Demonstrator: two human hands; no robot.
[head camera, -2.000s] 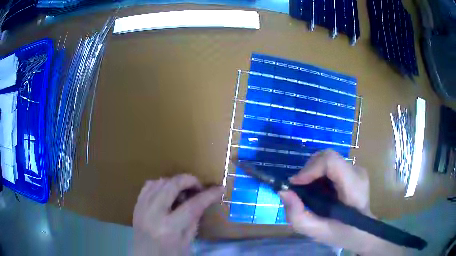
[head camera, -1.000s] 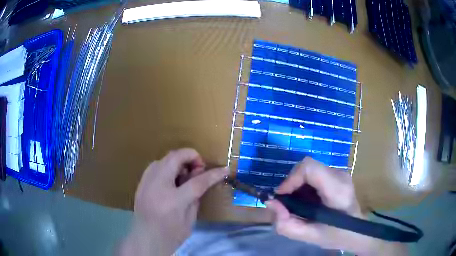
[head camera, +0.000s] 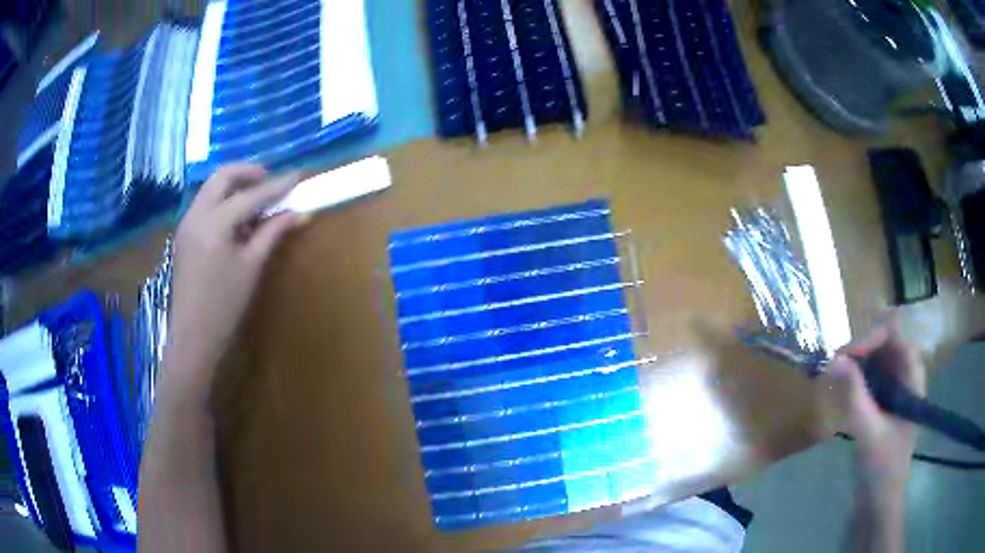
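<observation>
The solar cell string (head camera: 518, 356), blue with thin silver lines, lies flat on the brown tabletop in front of me. Ribbon runs along its upper right edge. My left hand (head camera: 232, 221) is at the upper left, its fingers at the left end of a white strip (head camera: 340, 186). My right hand (head camera: 880, 394) is at the right, gripping the black handle of the soldering iron (head camera: 918, 410). The iron points left, its tip blurred near the lower end of a heap of short silver ribbon pieces (head camera: 772, 270). Another white strip (head camera: 818, 254) lies beside the heap.
Finished panels (head camera: 265, 81) with white edges are stacked at the upper left on a teal mat (head camera: 406, 70). Dark tabbed cells (head camera: 508, 65) lie at the top. A blue tray (head camera: 108, 400) and long silver wires are at the left. A black holder (head camera: 905, 227) and grey round housing (head camera: 842, 65) are at the right.
The view has shifted. My left hand has left the string's left edge and reached the white strip at the upper left. My right hand has carried the iron right, off the string to the ribbon heap.
</observation>
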